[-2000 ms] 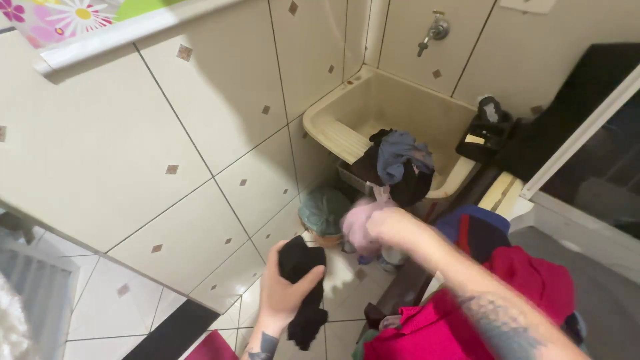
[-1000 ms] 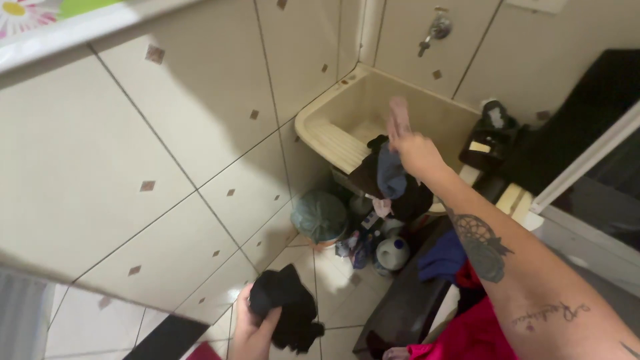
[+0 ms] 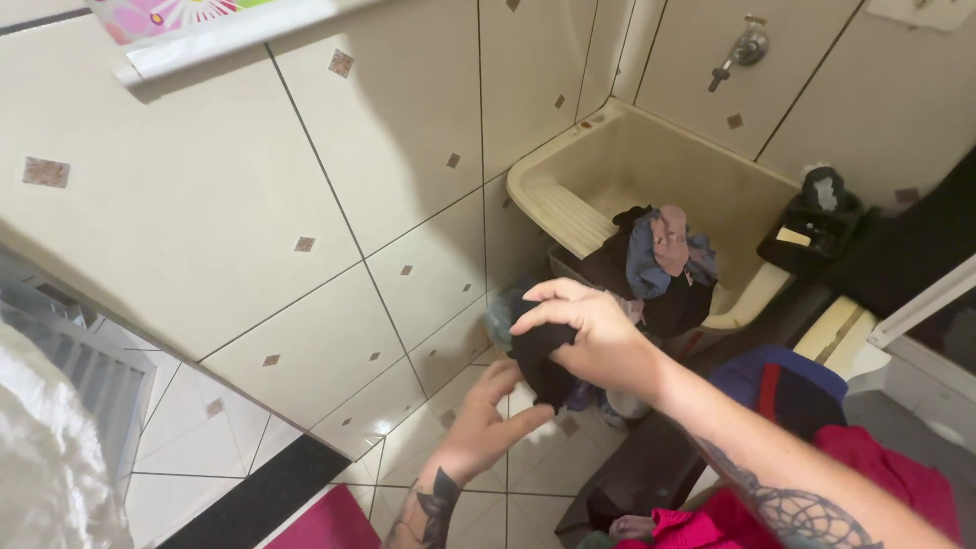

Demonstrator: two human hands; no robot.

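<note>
A bunched black cloth point(image 3: 543, 366) hangs between my hands above the tiled floor. My right hand point(image 3: 583, 328) grips its upper part, fingers curled over it. Just below and to the left, my left hand point(image 3: 496, 415) has thumb and fingers apart at the cloth's lower edge; whether it still grips the fabric is unclear. On the front rim of the beige laundry sink point(image 3: 537, 183) lies a heap of dark and blue clothes point(image 3: 648, 255), with a pink cloth point(image 3: 671, 240) on top.
A metal tap point(image 3: 740, 55) is on the wall above the sink. A black caddy point(image 3: 812, 229) sits at the sink's right corner. Red clothes point(image 3: 884, 473) and a blue garment point(image 3: 793, 381) lie at lower right. Containers stand on the floor under the sink, partly hidden.
My right hand has left the sink and come to the black cloth, which my left hand held before. The pink cloth, in my right hand earlier, now lies on the heap.
</note>
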